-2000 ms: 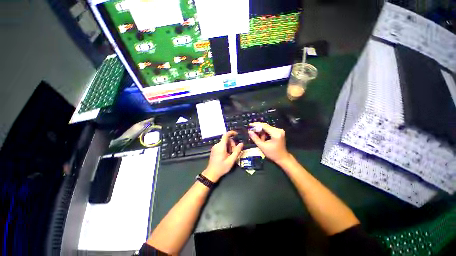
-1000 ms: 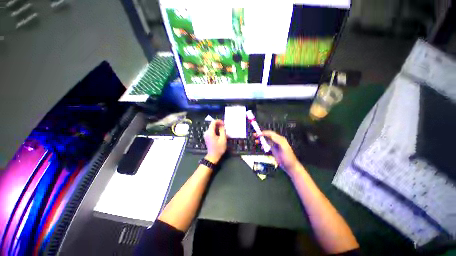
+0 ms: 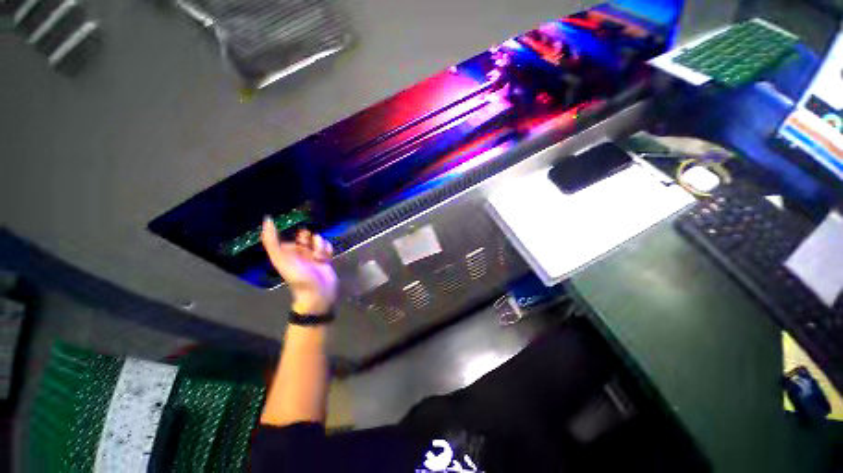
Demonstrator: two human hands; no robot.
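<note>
My left hand [image 3: 307, 268] is raised at the left of the view, in front of the lit machine window [image 3: 434, 139]. Its thumb points up and its fingers are loosely curled, with nothing seen in them. A green board edge [image 3: 268, 229] shows inside the dark left end of the window, just behind the fingertips; I cannot tell whether the hand touches it. A dark band is on the wrist. My right hand is not in view.
A clipboard [image 3: 592, 222] with a black phone [image 3: 592, 167] lies right of the machine. Further right are the keyboard [image 3: 739, 242], paper slip [image 3: 823, 259], small black device [image 3: 806, 392] and monitor [image 3: 823, 111]. Green panels [image 3: 217, 406] stand lower left; another green panel [image 3: 739, 54] is upper right.
The view has swung left from the monitor to the machine window. My left hand has left the keyboard and reached to the window. My right hand, with the marker pen, has gone out of view.
</note>
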